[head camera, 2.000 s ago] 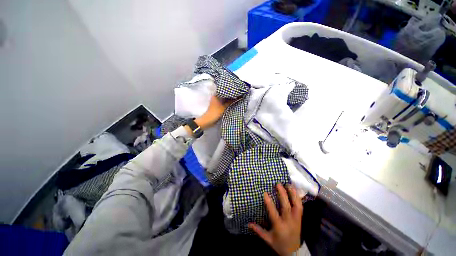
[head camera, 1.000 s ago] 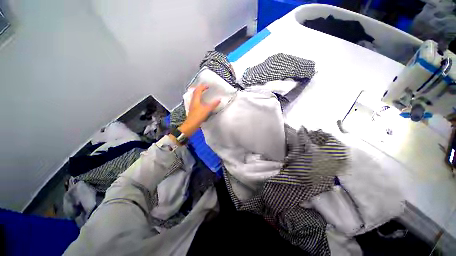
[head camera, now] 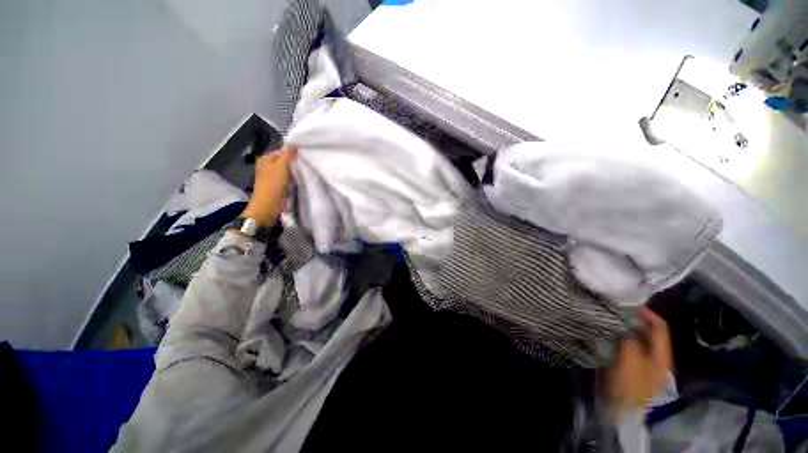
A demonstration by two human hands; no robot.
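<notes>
A checked garment [head camera: 523,274] with white panels [head camera: 381,177] lies across the table's front edge and the wearer's lap. My left hand [head camera: 270,188] grips the white part at its left end, its fingers partly hidden by cloth. My right hand [head camera: 638,361] is blurred at the garment's lower right end; whether its fingers hold the checked cloth is not clear. Another white part [head camera: 602,203] rests on the table edge. A checked part [head camera: 301,53] hangs at the upper left.
The white machine table [head camera: 549,71] spans the top and right. The sewing machine [head camera: 780,53] is cut off at the upper right. Cut pieces [head camera: 199,199] are heaped at the left by the wall. A blue crate [head camera: 80,389] is at the lower left.
The garment has been pulled off the table toward the lap and spread out sideways. My left hand has moved left and down. My right hand has moved right, and the view has shifted.
</notes>
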